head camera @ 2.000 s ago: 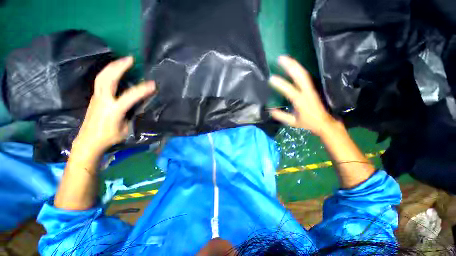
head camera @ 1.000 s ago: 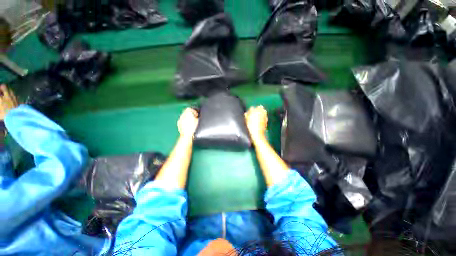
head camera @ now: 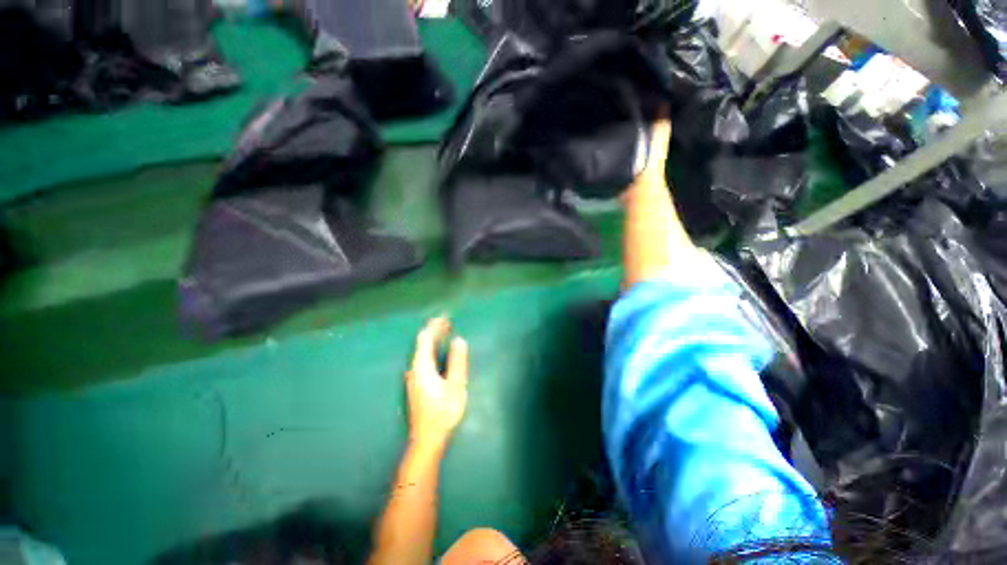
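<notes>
My right hand (head camera: 654,149) reaches far forward, and its fingers are at a black plastic bag (head camera: 591,110) on the far side of the green belt. The fingertips are blurred and partly hidden against the bag, so the grip cannot be made out. My left hand (head camera: 438,386) is over the green tabletop (head camera: 298,430), fingers apart, holding nothing. Another black bag (head camera: 271,259) lies on the belt to the left. A smaller dark bag end (head camera: 519,221) lies just in front of the bag at my right hand.
The green conveyor belt (head camera: 99,248) runs across beyond the tabletop. A large crinkled heap of black bags (head camera: 894,331) fills the right side. A pale metal bar (head camera: 900,166) slants above it. More black bags (head camera: 144,50) lie along the far edge.
The compact black parcel is no longer between my hands. My right hand has moved forward to a bag beyond the belt; my left hand has opened. The view has turned to the right.
</notes>
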